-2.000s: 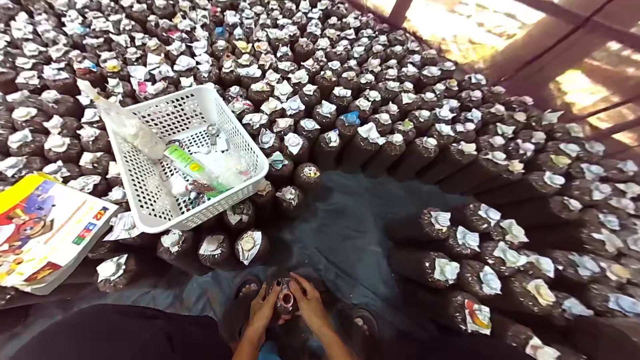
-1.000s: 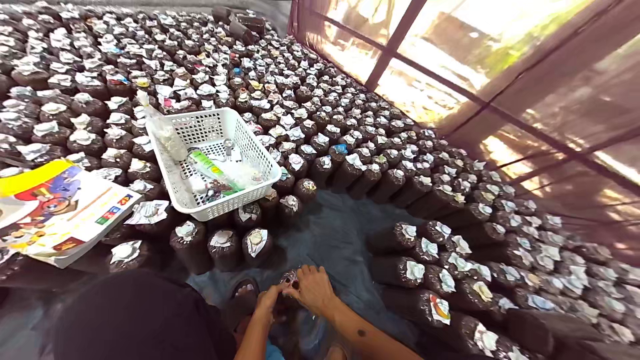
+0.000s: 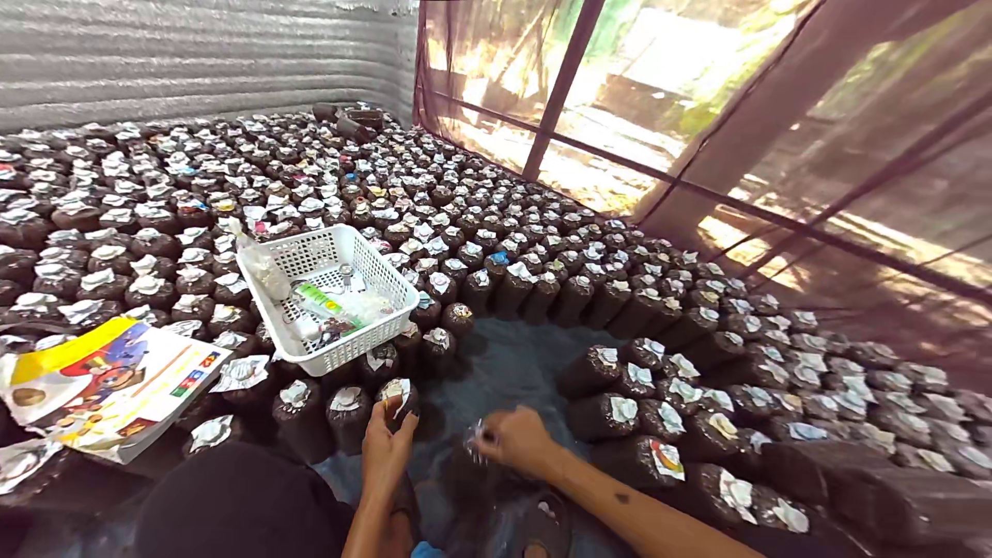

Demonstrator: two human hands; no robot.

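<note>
My left hand (image 3: pixel 389 435) reaches the paper-covered top of a dark substrate bag (image 3: pixel 397 395) at the end of the near row, fingers and thumb around the paper. My right hand (image 3: pixel 518 440) is to its right, fingers curled at the top of another dark bag (image 3: pixel 465 459) that stands between my feet; blur hides whether it grips the plastic. Left of and beyond my hands, a white perforated plastic basket (image 3: pixel 353 350) rests on the bags. It holds a clear plastic bag with pale contents (image 3: pixel 265 271), a green-and-clear packet (image 3: pixel 322 301) and small items.
Rows of dark bags with paper caps (image 3: pixel 535 209) surround me. A thick colourful book (image 3: pixel 116 380) lies on the bags at left. Dark sheeting (image 3: pixel 511 364) covers the floor. A corrugated wall (image 3: pixel 201 62) and a netted frame (image 3: pixel 554 116) stand behind. A knee (image 3: pixel 240 504) is at lower left.
My hands, together at one bag's open top two seconds ago, are now apart: the left at a capped bag in the row, the right still low near my feet. The view has tilted up.
</note>
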